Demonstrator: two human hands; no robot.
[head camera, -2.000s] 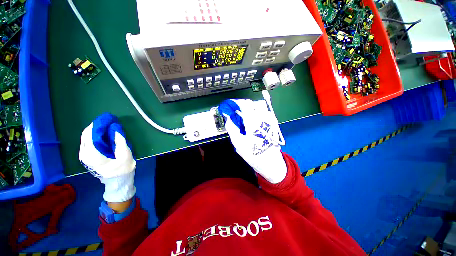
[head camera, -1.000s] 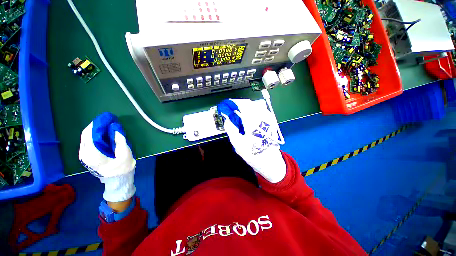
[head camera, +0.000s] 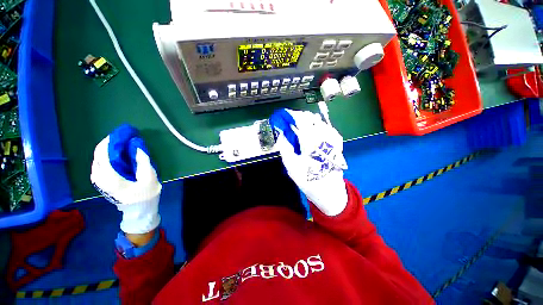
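My right hand (head camera: 311, 156), in a white glove with blue fingertips, grips a small charger circuit board (head camera: 267, 136) against the power strip (head camera: 240, 143) at the bench edge. The fingers hide part of the board and the strip's right end. A white output test lead (head camera: 323, 109) runs from near the terminals to behind this hand; its plug is hidden. My left hand (head camera: 126, 173), gloved alike, rests loosely curled at the bench edge, thumb and fingers apart, with nothing visible in it. The electronic load (head camera: 208, 71) stands behind, its yellow display lit.
A blue bin (head camera: 37, 131) of boards is at the left and a red-orange bin (head camera: 388, 101) of boards at the right. A loose board (head camera: 100, 69) lies on the green mat, left of the curving white power strip cord (head camera: 138, 82). A pale box stands far right.
The view has shifted slightly. My right hand has moved a little to the right, showing more of the board at the strip. The display digits differ. My left hand keeps its pose.
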